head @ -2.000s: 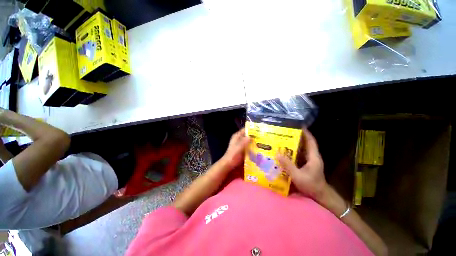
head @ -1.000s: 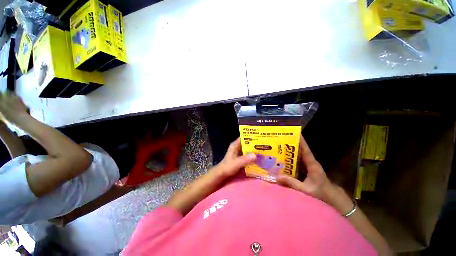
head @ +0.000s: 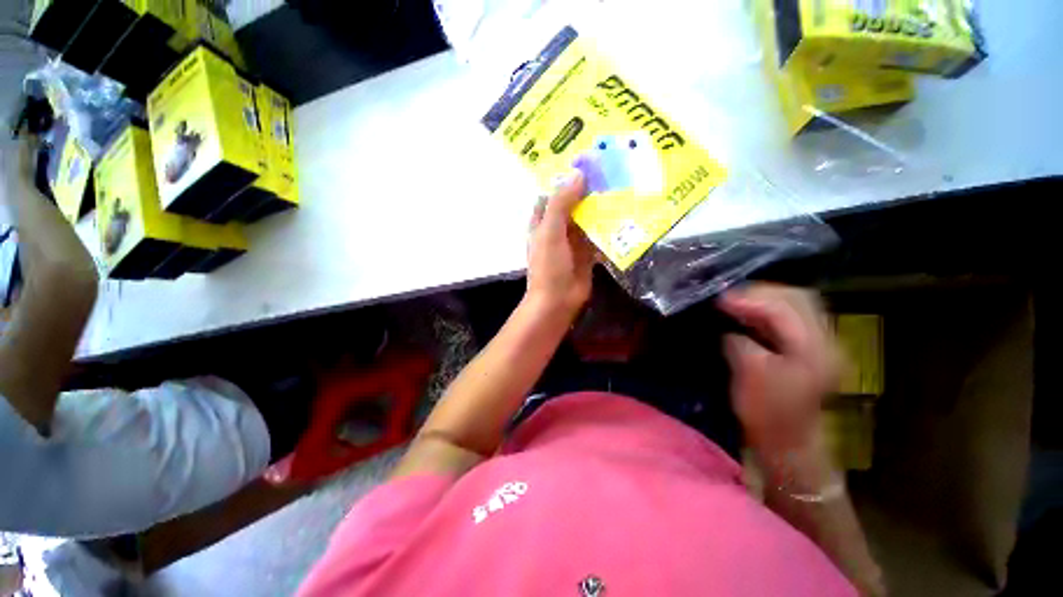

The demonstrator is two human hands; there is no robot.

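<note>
A yellow retail box with a black hang-tab top and a pale purple device picture is tilted over the table's near edge, its hang tab pointing up and left. My left hand grips its lower left side, thumb on the front. A clear poly bag spreads loosely from the box's lower right end; how far it covers the box is hard to tell. My right hand is blurred, just below the bag's end, fingers curled; whether it touches the film cannot be told.
Yellow boxes stand at the left of the white table. Bagged boxes lie at the upper right. An open carton with yellow boxes is low at the right. A person's arm is at the left, near a red stool.
The box has moved up from my chest to over the table edge and turned, with film now at its lower end. My right hand has left the box and moved right.
</note>
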